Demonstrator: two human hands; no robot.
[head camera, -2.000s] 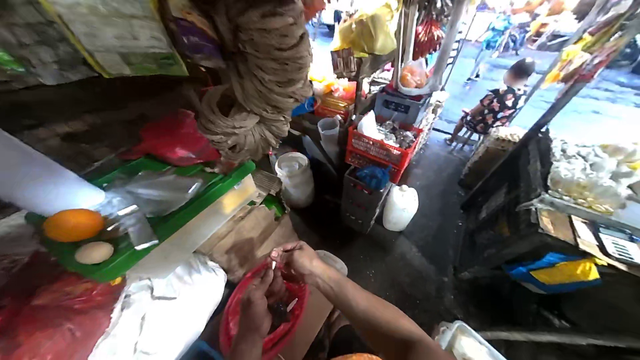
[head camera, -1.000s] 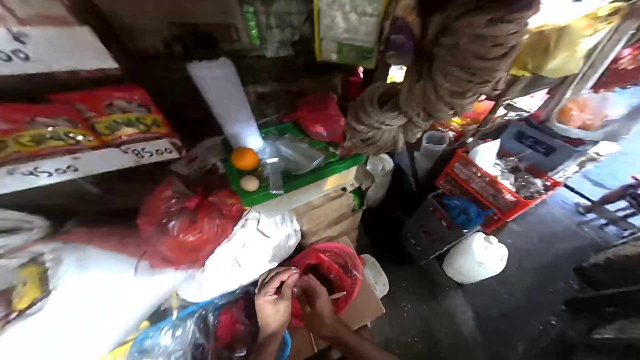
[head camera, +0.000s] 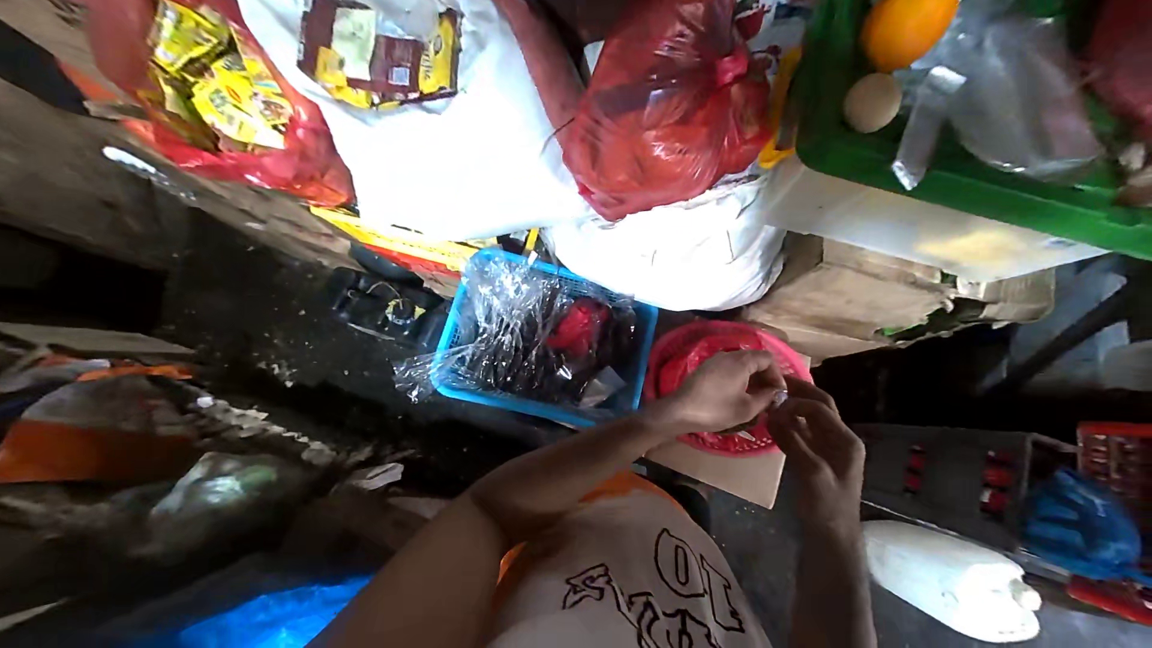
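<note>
My left hand (head camera: 729, 391) and my right hand (head camera: 819, 436) meet over the right side of a red plastic basket (head camera: 661, 360) lined with a red plastic bag. Between their fingertips is a small whitish piece (head camera: 779, 396), too small to name. The fingers of both hands are bent around it, and the hands hide part of the basket's inside. Left of the red basket stands a blue plastic basket (head camera: 450, 337) with clear plastic bags of dark contents and a red bundle (head camera: 578, 328) in it.
A green tray (head camera: 846, 184) at the upper right bears an orange fruit (head camera: 909, 31) and an egg (head camera: 873, 102). A tied red bag (head camera: 666, 117) rests by white sacks (head camera: 675, 256). Cardboard (head camera: 828, 297) lies behind the red basket; a white jug (head camera: 945, 576) is at the lower right.
The view has swung far to the left and down. The blue basket now shows in full. Both hands stay together over the red basket.
</note>
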